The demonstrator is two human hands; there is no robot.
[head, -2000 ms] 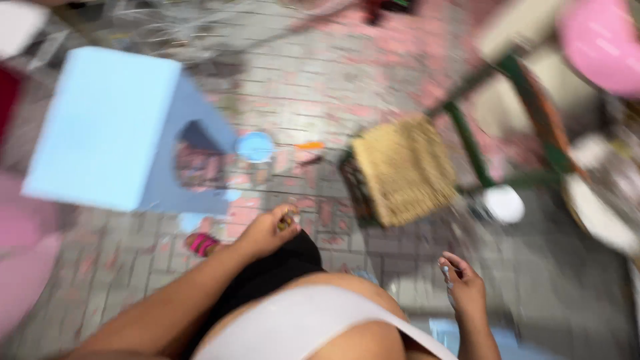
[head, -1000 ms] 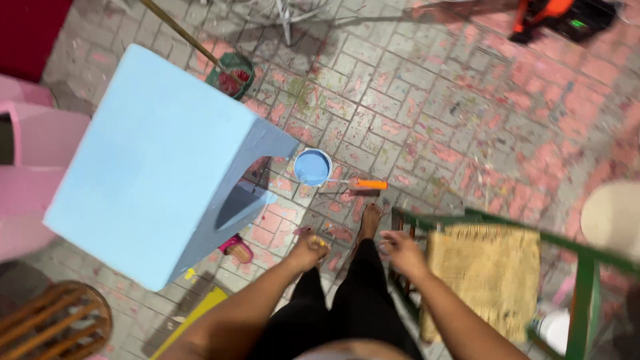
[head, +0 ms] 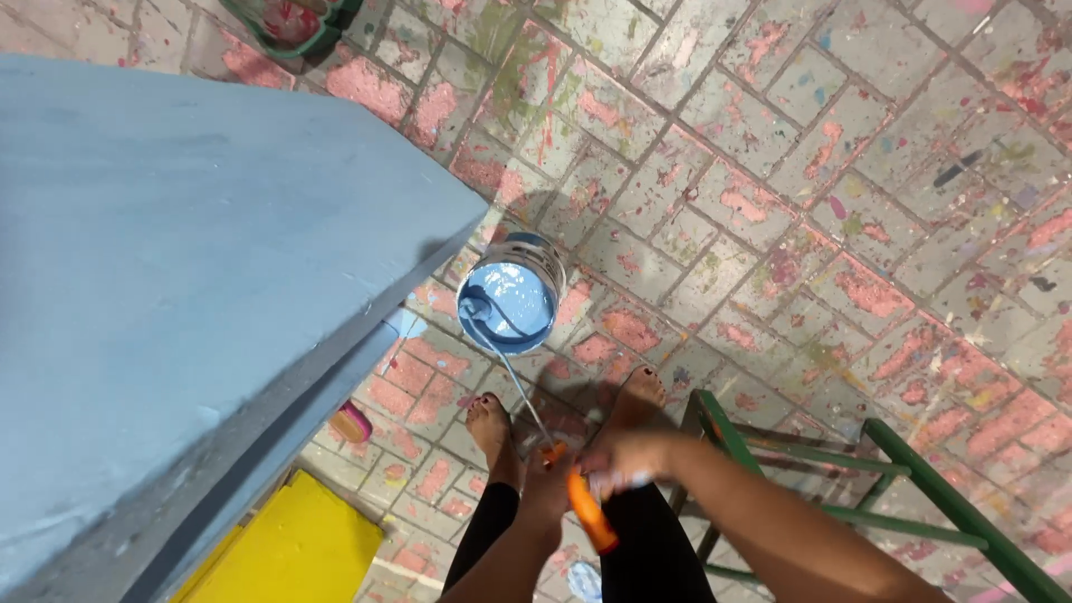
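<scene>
A paint bucket (head: 509, 301) of light blue paint stands on the floor ahead of my feet. The head of a small paint roller (head: 475, 308) sits in the paint, coated blue, and its thin rod slants toward me. My left hand (head: 546, 481) is closed around the roller's orange handle (head: 591, 512). Against it, on the right, my right hand (head: 632, 459) is blurred, with something whitish at its fingers; its hold is unclear. Left of the bucket stands a large light blue painted piece (head: 209, 251), its near edge darker and in shadow.
A green chair frame (head: 930, 494) stands close on the right. At lower left lies a yellow panel (head: 293, 540), near a pink-edged shoe (head: 350, 421). A green container (head: 306, 33) is at the top left. Paint spots cover the brick-patterned floor (head: 754, 201).
The orange handle, one second ago beyond my feet beside the bucket, is now at my hands. My hands, apart before, have come together. The view is closer to the bucket.
</scene>
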